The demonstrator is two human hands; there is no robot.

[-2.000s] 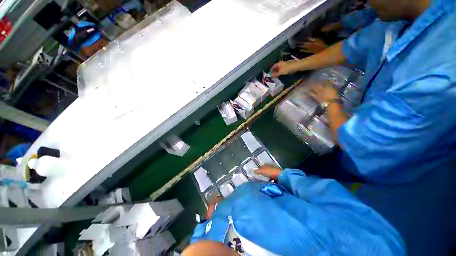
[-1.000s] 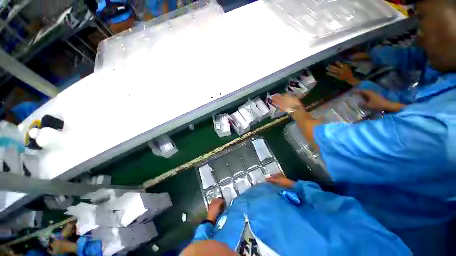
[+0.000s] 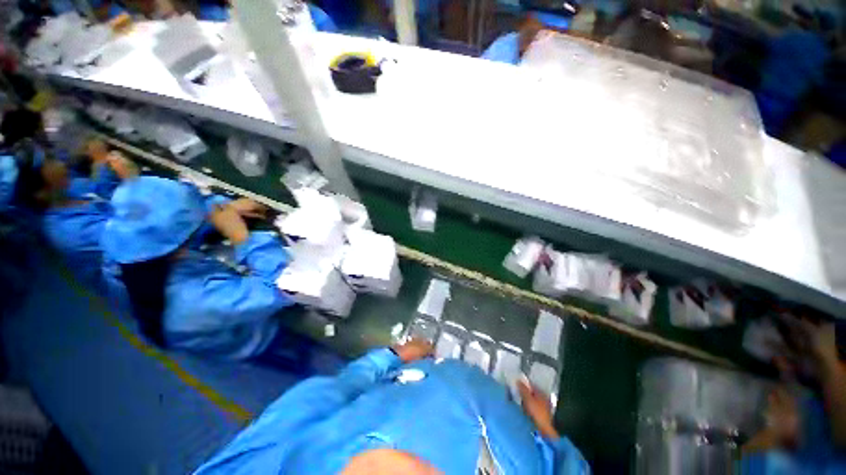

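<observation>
A clear blister tray (image 3: 492, 320) lies on the dark green surface in front of me. White units fill a near row of pockets, and one longer white unit stands at each side; its wide far middle part looks dark. My left hand (image 3: 415, 349) holds the tray's near left corner. My right hand (image 3: 536, 404) holds its near right corner, fingers over the edge. Both hands are small and blurred, and my blue smock hides the tray's near edge.
Beyond the tan edge guide (image 3: 482, 278), small white units (image 3: 594, 278) stand on the green belt (image 3: 371, 197). White cartons (image 3: 320, 250) are piled left. Neighbouring workers are left and right, with a clear tray (image 3: 696, 408) at right. Behind is the white shelf (image 3: 445, 121).
The view has swung left, bringing the left neighbour and floor into view. My hands stay at the tray's near corners; my right hand has shifted from the near-row units to the corner.
</observation>
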